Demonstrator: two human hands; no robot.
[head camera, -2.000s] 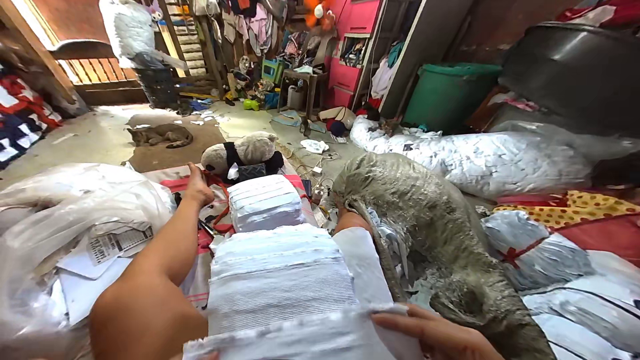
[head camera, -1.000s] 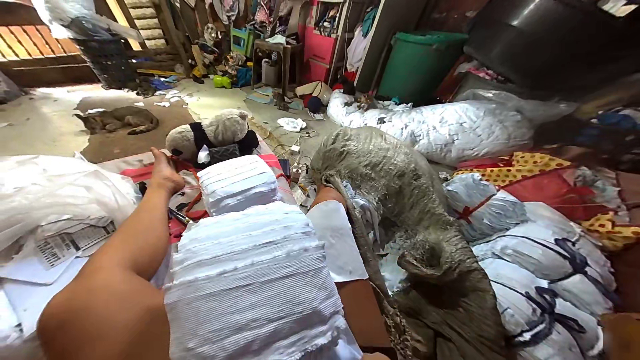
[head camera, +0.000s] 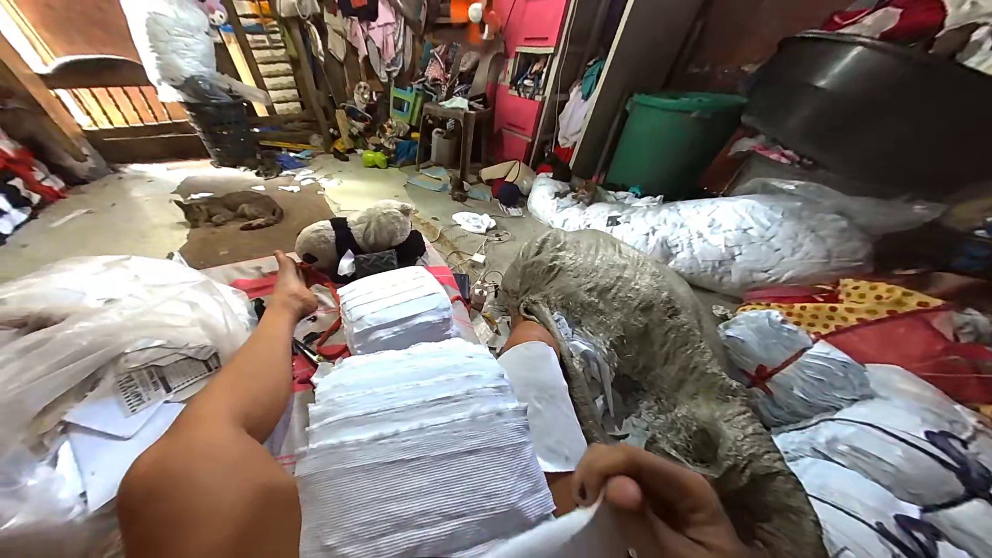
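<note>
My right hand (head camera: 659, 496) pinches the edge of a white paper sheet (head camera: 554, 535) between thumb and fingers, at the bottom right of centre. Left of it, between my legs, lies a large stack of overlapping white sheets (head camera: 422, 449). A smaller stack of white sheets (head camera: 397, 306) sits beyond it. One loose white sheet (head camera: 545, 403) rests over my right leg, beside a worn grey-brown sack (head camera: 620, 310) whose open side shows paper pieces. My left hand is out of the frame.
A clear plastic bag of papers (head camera: 116, 310) lies left. A panda plush (head camera: 360, 236) and a sleeping dog (head camera: 229, 209) are ahead. Tied white bundles (head camera: 891, 442), a long filled plastic bag (head camera: 721, 236) and a green bin (head camera: 670, 143) stand or lie at right.
My right hand, unseen a second ago, is back in view at the bottom, now pinching a sheet. Two seconds ago it was at the near edge of the large stack.
</note>
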